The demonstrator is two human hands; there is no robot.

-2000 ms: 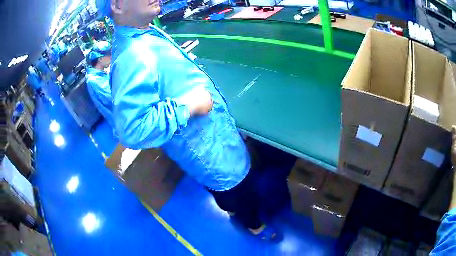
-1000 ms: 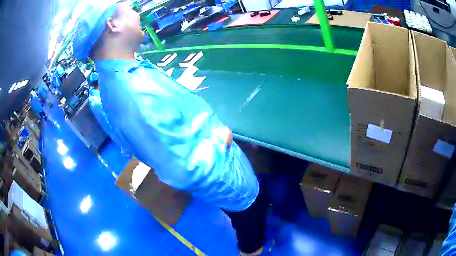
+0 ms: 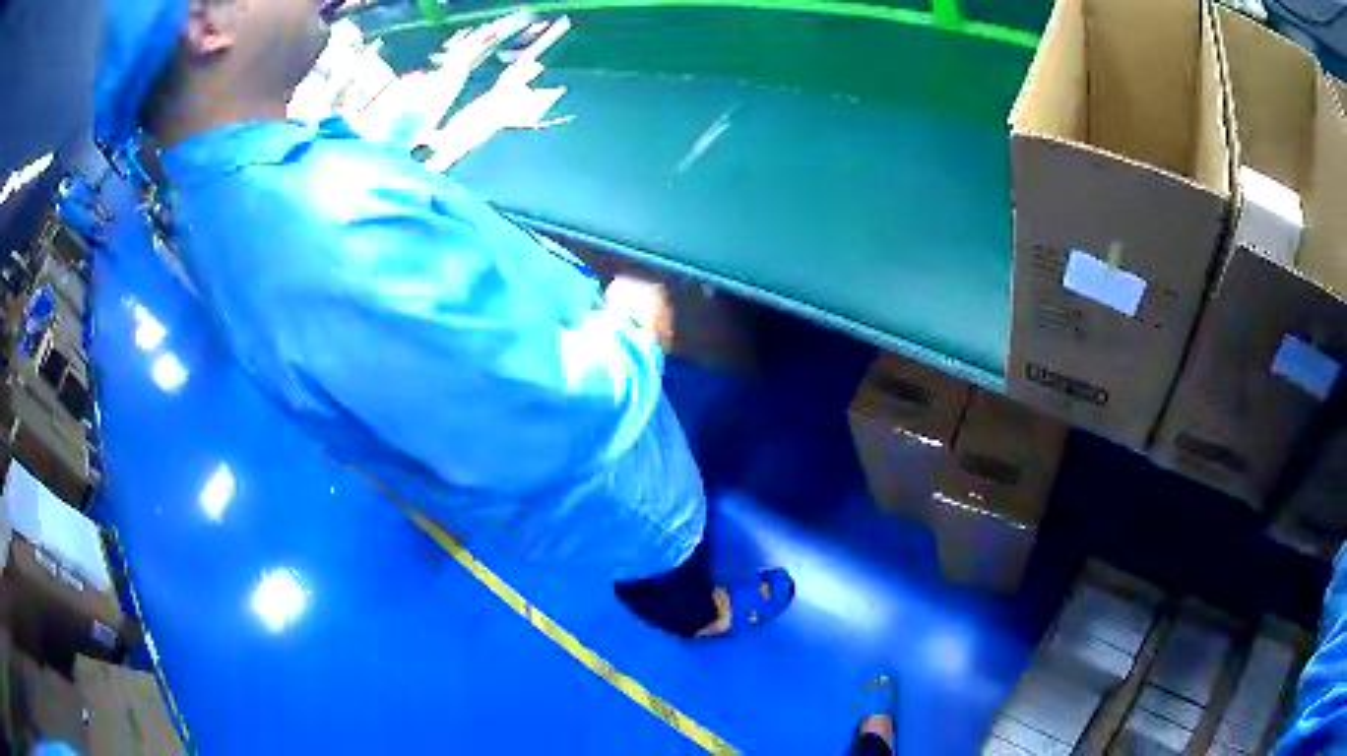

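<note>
Two tall open brown shipping cartons stand side by side on the bench at the right. The nearer-left shipping carton [image 3: 1115, 222] has a white label on its front, and its visible inner walls are bare. The second shipping carton [image 3: 1256, 355] also has a white label, and a white product box [image 3: 1267, 219] shows at its opening. Neither of my hands is visible. Only a light blue sleeve [image 3: 1322, 679] of mine shows at the right edge.
A coworker in a blue smock [image 3: 429, 325] stands at the left beside the green bench [image 3: 798, 207]. White sheets [image 3: 495, 96] lie at its far end. Closed cartons [image 3: 968, 480] stand underneath. Filled cartons [image 3: 1086, 650] sit on the floor at lower right. A yellow line [image 3: 561, 635] crosses the floor.
The view has tilted down, showing more of the filled floor cartons. The coworker has moved left and leans, with a hand now at the bench edge. More white sheets show. My sleeve remains at the edge.
</note>
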